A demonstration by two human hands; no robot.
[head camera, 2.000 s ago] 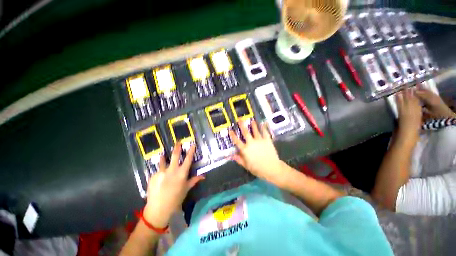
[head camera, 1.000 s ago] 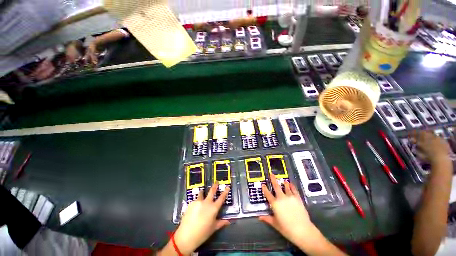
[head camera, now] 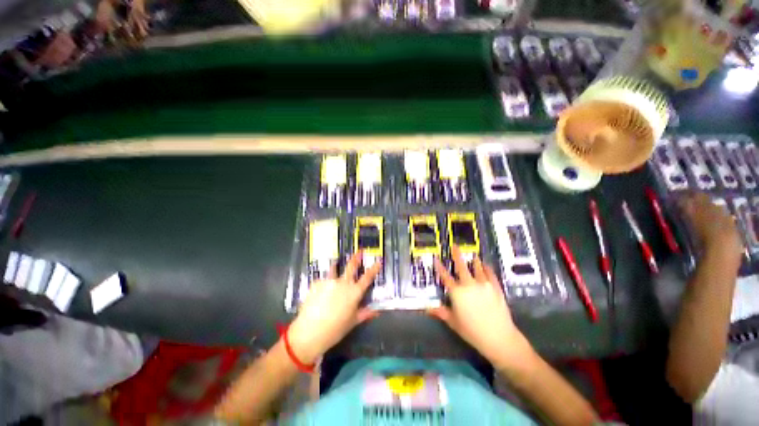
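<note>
A clear phone tray [head camera: 295,274] lies in front of me with two rows of phones. Several yellow-framed keypad phones [head camera: 324,239] lie face up in it. The far row's screens are lit white. In the near row the leftmost screen is white and the others are dark. At the right end two phones lie face down, showing white backs [head camera: 516,247]. My left hand [head camera: 335,301] rests with spread fingertips on keypads at the near row's left. My right hand [head camera: 476,304] rests likewise on the near row's right phones. Both hands are slightly blurred and grip nothing.
Red pens [head camera: 577,279] and a desk fan [head camera: 608,136] stand right of the tray. A co-worker's arm [head camera: 714,274] reaches over another phone tray [head camera: 691,166] at the right. White cards [head camera: 108,293] lie at the left. A pale rail [head camera: 166,150] and green belt [head camera: 250,91] run behind.
The view has tilted and straightened. The near row's leftmost screen has turned from dark to white. My hands stay on the near row's keypads.
</note>
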